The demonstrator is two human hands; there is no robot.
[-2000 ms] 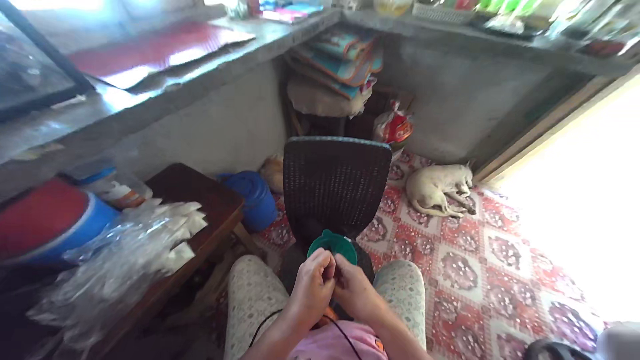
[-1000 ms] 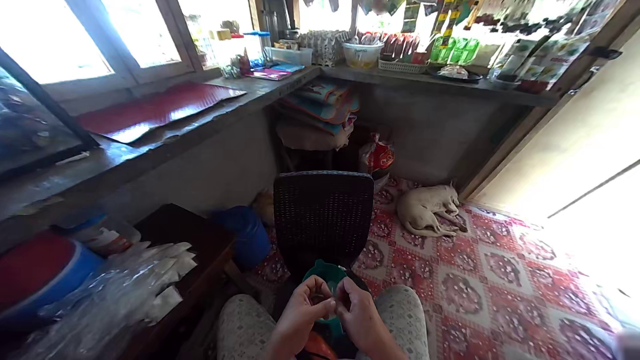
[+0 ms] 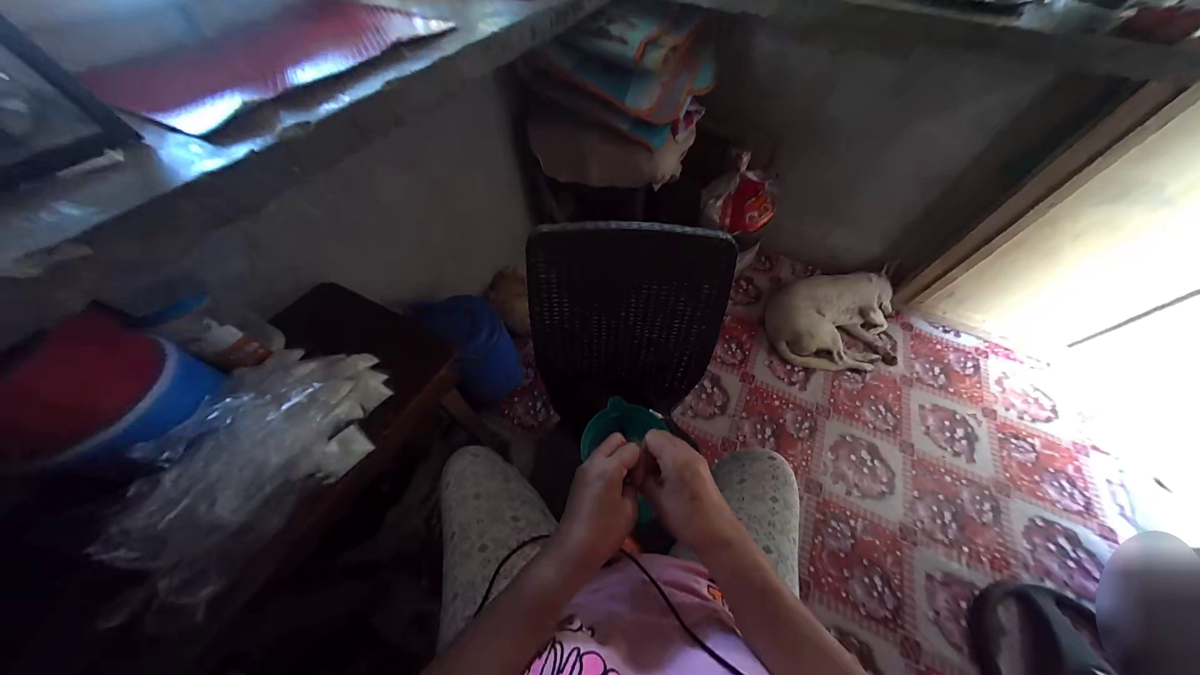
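My left hand (image 3: 602,487) and my right hand (image 3: 677,476) meet fingertip to fingertip over a green plastic container (image 3: 621,422) between my knees. The fingers of both hands are bent and pinched close together. Whatever may be between them is too small or too hidden to tell. The container's rim shows beyond my hands, with its near side covered by them. Right behind it rises the dark woven backrest of a plastic chair (image 3: 630,314).
A dark wooden table (image 3: 403,361) at left bears clear plastic bags (image 3: 244,469) and a red and blue container (image 3: 103,384). Beyond it is a blue container (image 3: 478,347). A pale dog (image 3: 830,319) lies on the patterned floor (image 3: 862,469). A concrete counter (image 3: 394,80) runs above.
The view has tipped up and then down again. My hands were slightly apart at the fingertips one second ago and are now closer together over the green container.
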